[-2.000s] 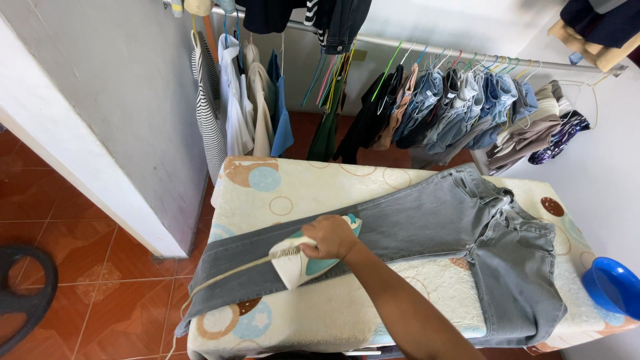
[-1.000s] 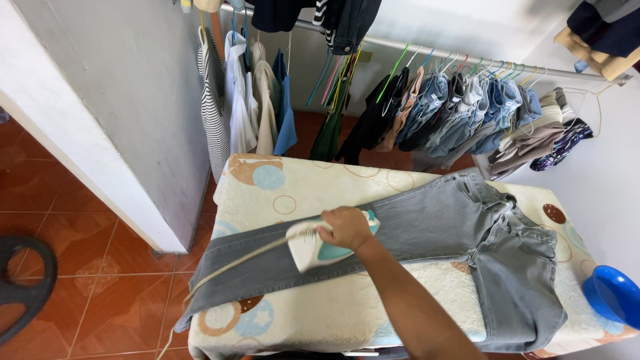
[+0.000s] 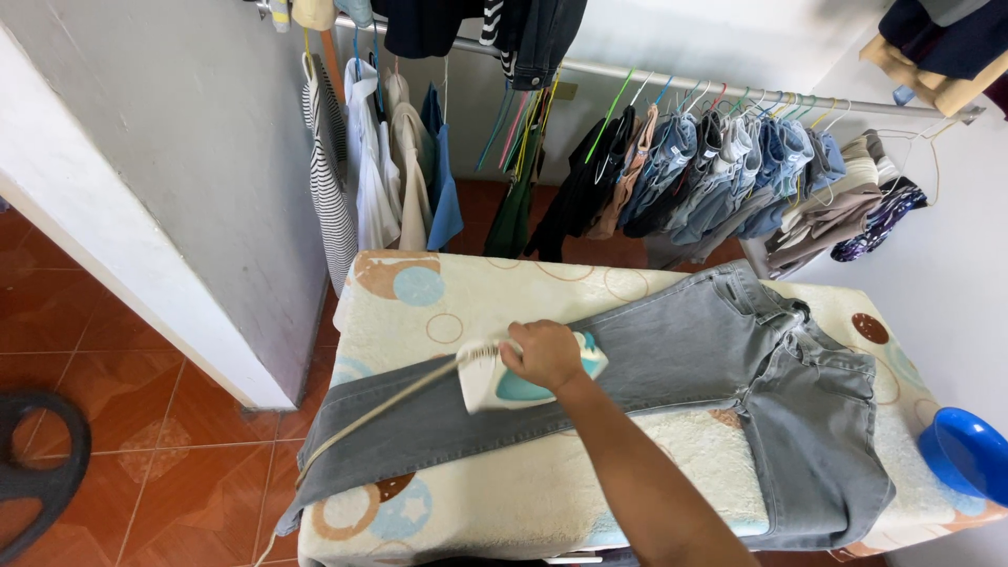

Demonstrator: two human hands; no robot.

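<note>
My right hand [image 3: 543, 356] is closed around the handle of a white and teal clothes iron [image 3: 520, 384]. The iron lies over one leg of a pair of grey jeans [image 3: 677, 354], its tip pointing right, toward the waist. From its heel a pale fabric-covered cord [image 3: 378, 411] runs down-left across the lower leg and past the hem. The jeans lie lengthwise on a table covered with a cream patterned blanket [image 3: 488, 291]; the other leg bends down over the near edge at the right. My left hand is out of view.
A blue plastic bowl [image 3: 965, 453] stands at the table's right edge. Behind the table, a metal rail [image 3: 614, 71] holds jeans and other clothes on hangers. A wall edge [image 3: 157, 236] rises at the left, with a black wheel-like ring [image 3: 75, 441] above the tiled floor.
My right hand has slid the iron a short way to the right along the trouser leg, and the cord has followed. The jeans and the bowl have stayed in place.
</note>
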